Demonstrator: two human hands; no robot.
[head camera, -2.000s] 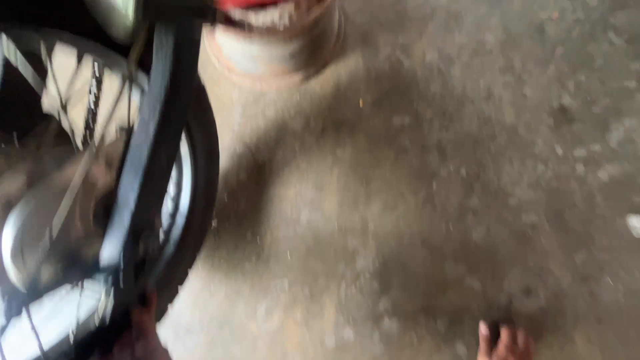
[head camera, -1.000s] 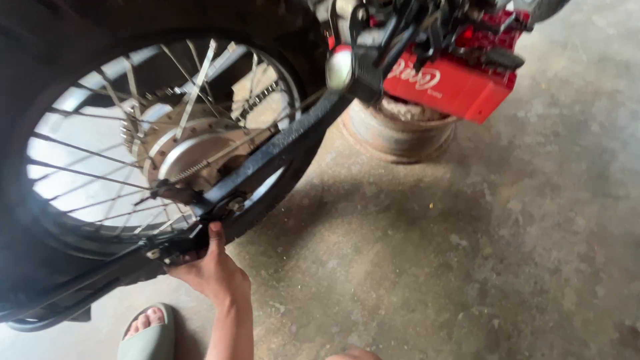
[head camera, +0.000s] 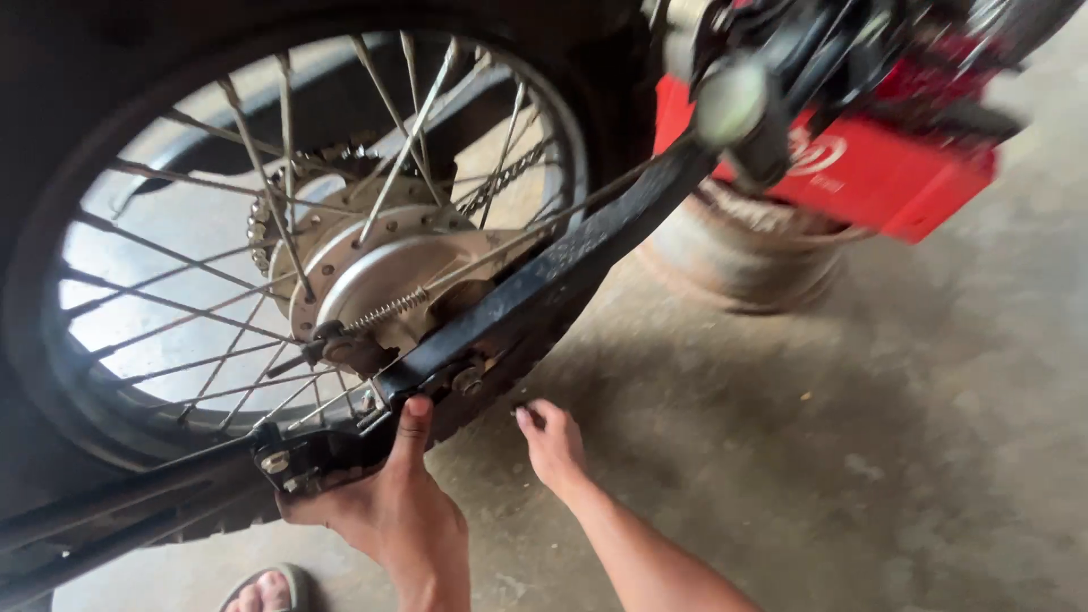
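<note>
A motorcycle's spoked rear wheel (head camera: 319, 255) with a metal drum-brake hub (head camera: 408, 272) fills the left of the view. The black swingarm (head camera: 552, 272) runs diagonally beside it, with an axle nut (head camera: 467, 380) near its end. My left hand (head camera: 395, 510) grips the swingarm's rear end, by a black bracket (head camera: 285, 459) with a bolt, thumb on top. Just right of the tire, my right hand (head camera: 554, 446) pinches a small dark piece, too small to name. A brake rod with a spring (head camera: 387, 310) reaches the brake arm at the hub. Behind the hub a chain (head camera: 259, 225) shows on the sprocket.
A rusty wheel rim (head camera: 739, 255) stands on the concrete floor (head camera: 850, 442), with a red box (head camera: 892, 170) above it, beneath the motorcycle's blurred middle parts. A black tubular rail (head camera: 127, 501) extends to the lower left. A sandaled foot (head camera: 263, 592) is at the bottom edge.
My left hand stays at the swingarm's end as one second ago. My right hand has come into view beside the tire. The view has swung toward the wheel since two seconds ago.
</note>
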